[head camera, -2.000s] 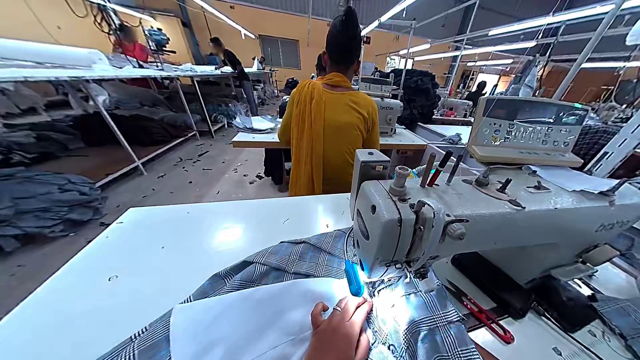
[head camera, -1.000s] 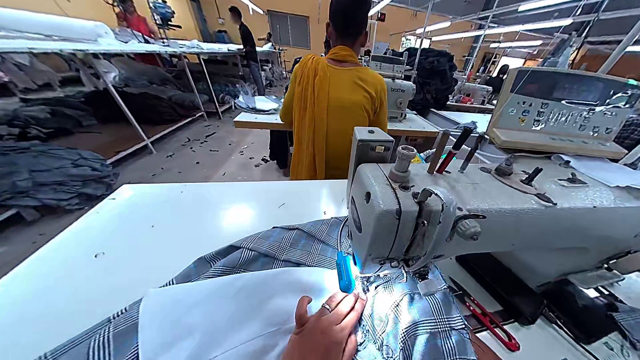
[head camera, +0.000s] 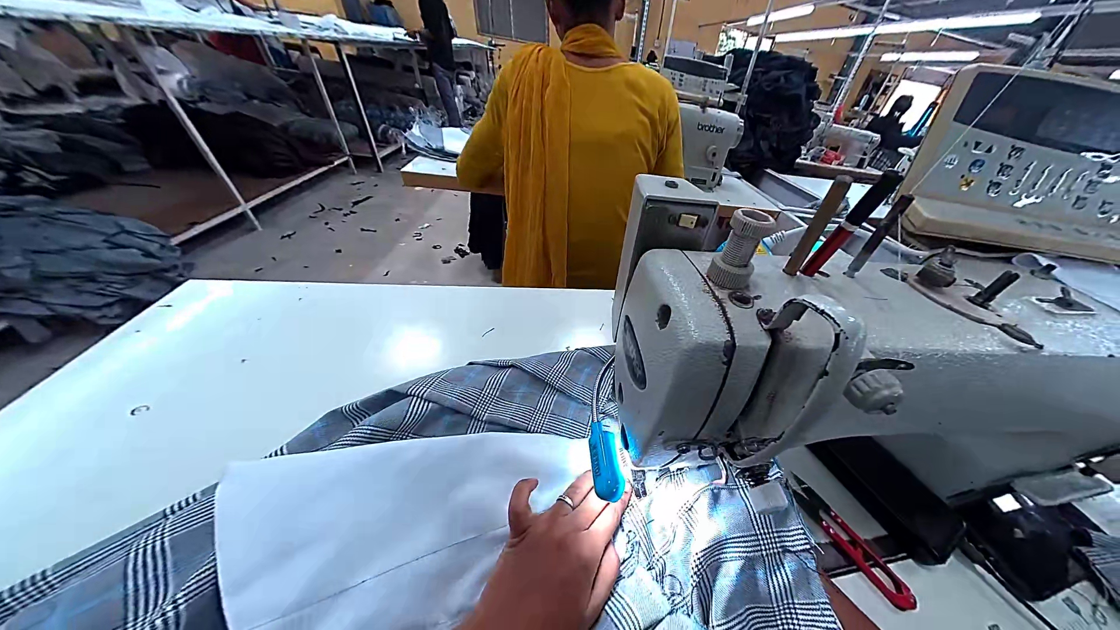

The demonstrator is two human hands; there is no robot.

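My left hand [head camera: 560,556], with a ring on one finger, lies flat on a white fabric piece [head camera: 385,525] close to the needle area of an industrial sewing machine [head camera: 700,359]. Grey checked fabric [head camera: 490,394] spreads under the white piece and past the presser foot to the right. A blue lamp [head camera: 606,461] on a bendable stem lights the needle area. Of my right side only a strip of skin shows at the bottom edge, beside the checked fabric; the hand itself is hidden.
Red-handled thread snips [head camera: 871,560] lie right of the fabric. Pens [head camera: 840,227] stand on the machine head beside a control panel [head camera: 1015,166]. The white table [head camera: 289,350] extends left. A person in yellow [head camera: 604,140] sits ahead at another machine. Fabric piles [head camera: 79,254] lie at left.
The view has moved closer to the machine. My left hand stays on the white fabric beside the blue lamp, its thumb now lifted apart from the fingers.
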